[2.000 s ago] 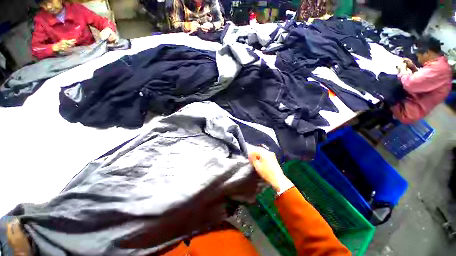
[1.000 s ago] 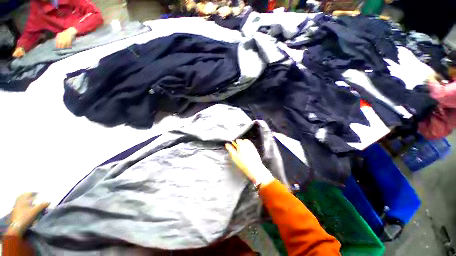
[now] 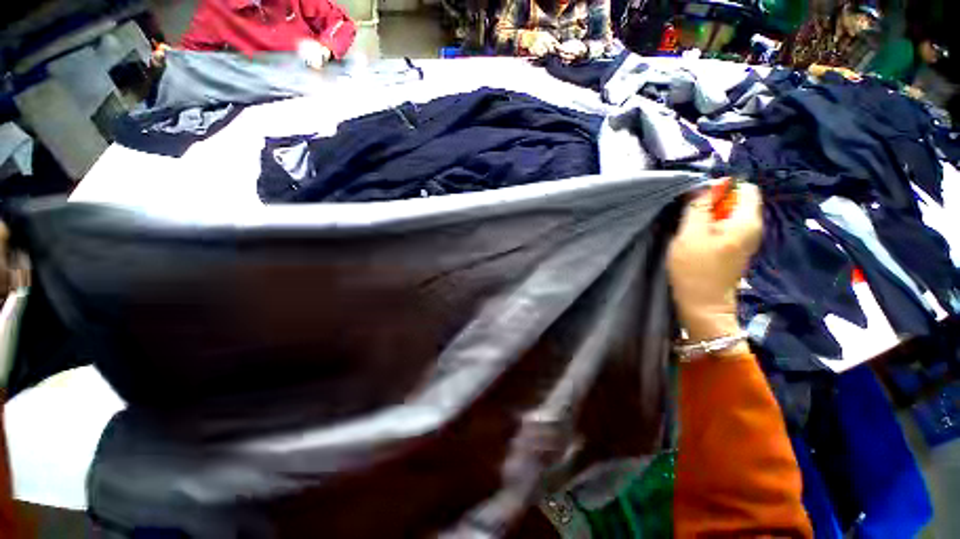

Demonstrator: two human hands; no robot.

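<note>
A dark garment with grey faces [image 3: 347, 305] is stretched in the air between my hands, across the front of the white table [image 3: 63, 432]. It is blurred and its lower part hangs down. My right hand [image 3: 716, 247] is shut on its upper right corner. A small orange-red tool [image 3: 722, 199] shows between the fingers of that hand. My left hand [image 3: 11, 263] is cut off by the left edge and blurred, beside the garment's upper left corner; its grip is hard to see.
A navy garment [image 3: 453, 147] lies behind the held one. More navy and grey garments [image 3: 832, 137] are heaped at the right. A green crate [image 3: 637, 505] and a blue crate [image 3: 879, 453] are below the table's right side. People sit at the far side, one in a red top [image 3: 258, 26].
The garment has been lifted off the table and spread in the air. My right hand has moved up and right with its corner. My left hand has moved up at the left edge.
</note>
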